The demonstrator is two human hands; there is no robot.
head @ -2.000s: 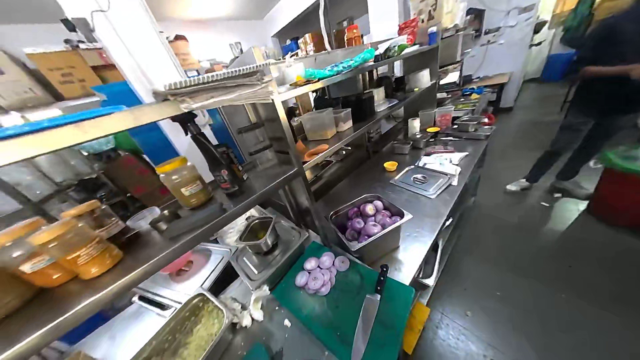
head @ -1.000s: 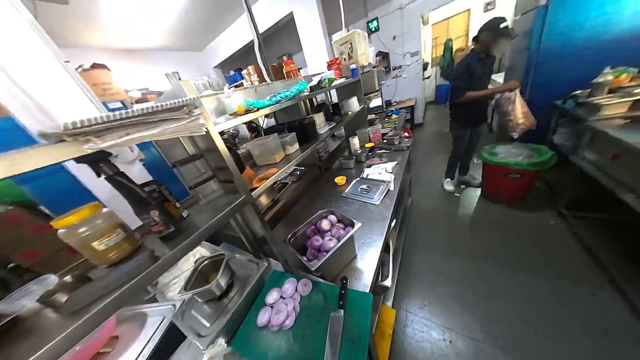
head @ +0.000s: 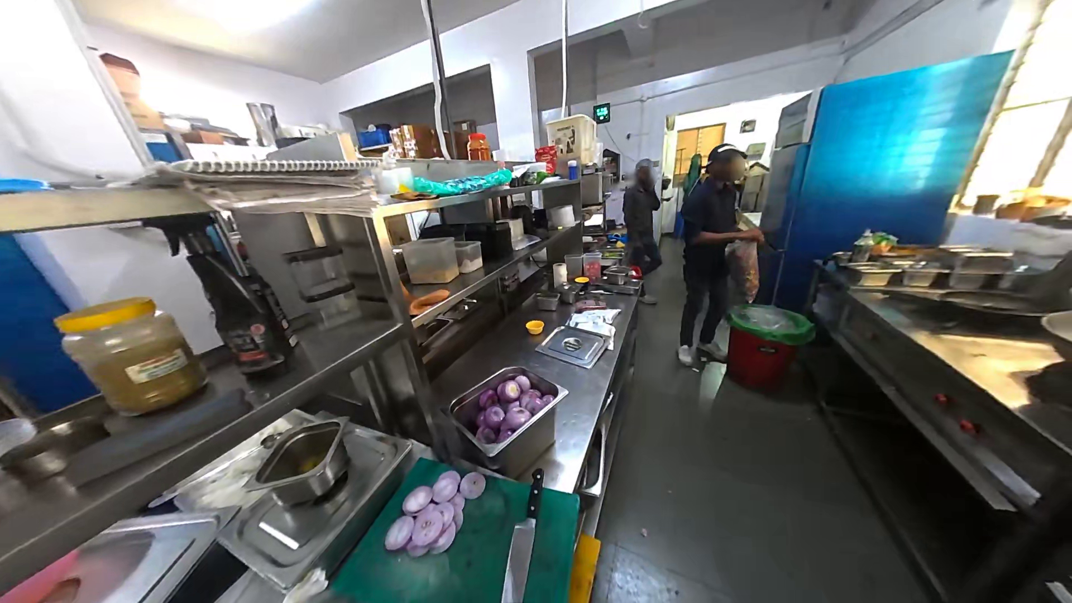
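Observation:
Neither my left hand nor my right hand shows in the head view. A green cutting board (head: 402, 578) lies at the bottom centre, with sliced red onion rounds (head: 428, 524) in a loose pile on its left part. A chef's knife (head: 521, 553) with a black handle rests flat on the board's right part, blade toward the bottom edge. Just behind the board stands a deep steel pan (head: 523, 440) filled with peeled red onions (head: 512, 408). A small steel container (head: 303, 469) sits on steel lids to the left of the board.
A steel shelf (head: 335, 360) with a yellow-lidded jar (head: 134, 360) and a black spray bottle (head: 243, 310) is at left. Farther along the counter lie a steel lid (head: 573, 347) and yellow bowl (head: 534, 327). A person (head: 710, 243) holding a bag stands by a red bin (head: 760, 356); another is behind.
The view has swung right and up, bringing the blue refrigerator and right-hand counter more into sight. The onions, knife and board lie as before. A second person now shows in the background.

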